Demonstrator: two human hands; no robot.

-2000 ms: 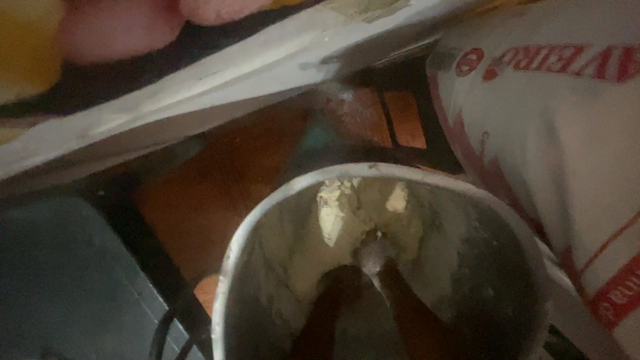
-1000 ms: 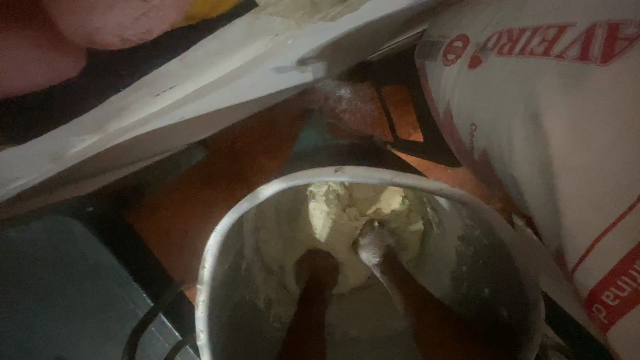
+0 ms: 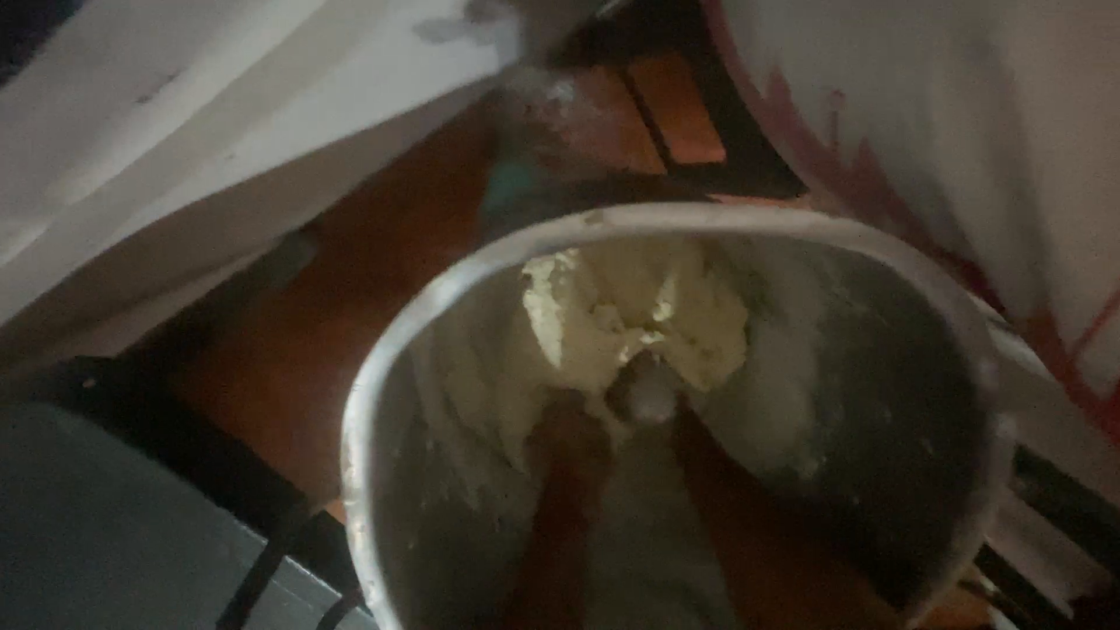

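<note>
Both my arms reach down into a deep white-rimmed tub [image 3: 356, 455]. A pale yellowish mass of dough [image 3: 700, 341] lies against the tub's far wall, lumpy on top. My left hand [image 3: 564, 424] touches the near left side of the dough, its fingers dark and blurred. My right hand [image 3: 647, 394] is just beside it, knuckles up and whitish, pressed at the dough's near edge. The fingertips of both hands are hidden, so their grip does not show. Pale residue coats the tub's inner wall.
A large white sack with red print [image 3: 945, 131] stands at the right, close to the rim. White sheeting [image 3: 350, 96] slants across the upper left. A dark grey flat-sided object [image 3: 114, 525] lies at the lower left. Reddish-brown floor [image 3: 289, 385] shows between them.
My hands have moved within the tub; one second ago they were farther apart, with the right hand higher against the dough. The dough's top has changed shape. The view has shifted.
</note>
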